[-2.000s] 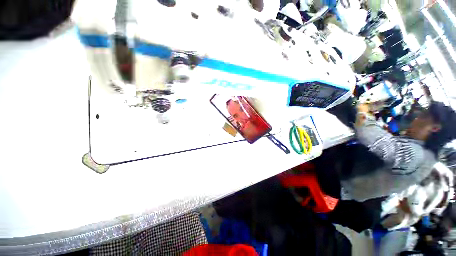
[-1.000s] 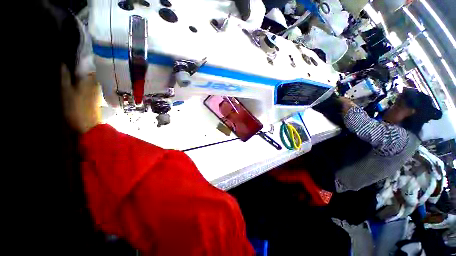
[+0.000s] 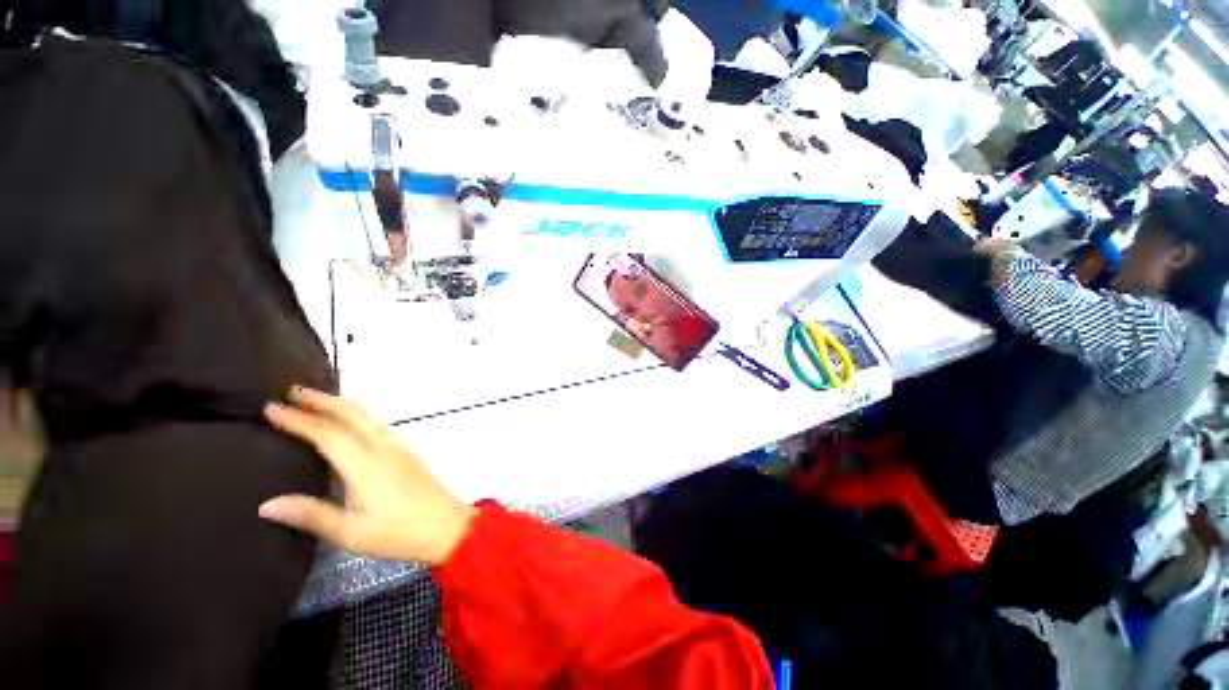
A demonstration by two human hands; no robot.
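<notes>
The dark brown padded jacket (image 3: pixel 162 310) fills the left side, raised close to the camera and covering the table's left part. My right hand (image 3: pixel 371 479), in a red sleeve, is open with fingers apart; its fingertips are against or just over the jacket's right edge. A blurred skin-toned patch at the far left edge may be my left hand (image 3: pixel 19 452); it is mostly hidden by the jacket. The white Jack sewing machine (image 3: pixel 647 232) stands behind, with no cloth under its presser foot (image 3: pixel 404 280).
A lit smartphone (image 3: pixel 647 310) leans on the machine bed, with a small tan tab (image 3: pixel 624 344) beside it. Black snips (image 3: pixel 753 367) and green and yellow loops (image 3: pixel 820 355) lie to the right. A person in striped sleeves (image 3: pixel 1098 351) sits at the right, near a red stool (image 3: pixel 903 499).
The jacket has come into view at the left. My right arm, earlier reaching across the table's left part, has drawn back toward the front edge, with the hand now spread at the jacket.
</notes>
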